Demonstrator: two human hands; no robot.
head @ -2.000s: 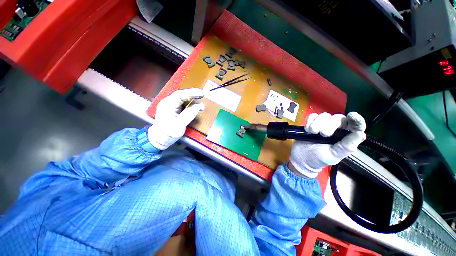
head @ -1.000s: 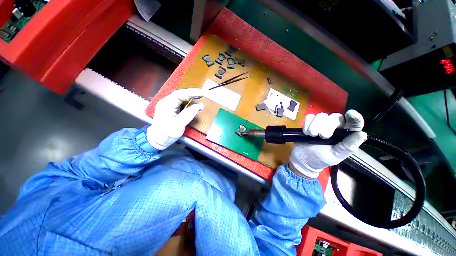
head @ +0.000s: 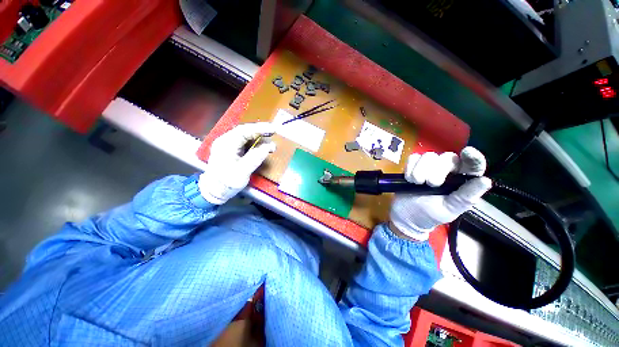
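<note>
My right hand (head: 438,193), in a white glove, grips the black handle of a hot air gun (head: 387,181). The gun's metal nozzle points left, over a small grey module (head: 327,176) on the green pad (head: 309,193); the nozzle partly hides the module, and I cannot tell whether they touch. My left hand (head: 234,161), also gloved, is at the left edge of the board, left of the pad. It is closed on a thin hand tool (head: 256,142) with a yellow part; most of the tool is hidden by the fingers.
On the brown-yellow board (head: 346,101) lie several grey modules (head: 298,83), dark tweezers (head: 311,112), a left white paper (head: 307,133) and a right paper (head: 370,139) with dark pieces. A red mat (head: 434,118) lies beneath. A black hose (head: 567,271) loops right. A red bin (head: 115,61) is upper left.
Over two seconds the nozzle has moved left, from the module's right side to over it, and my right hand shifted slightly left. My left hand is nearly unchanged.
</note>
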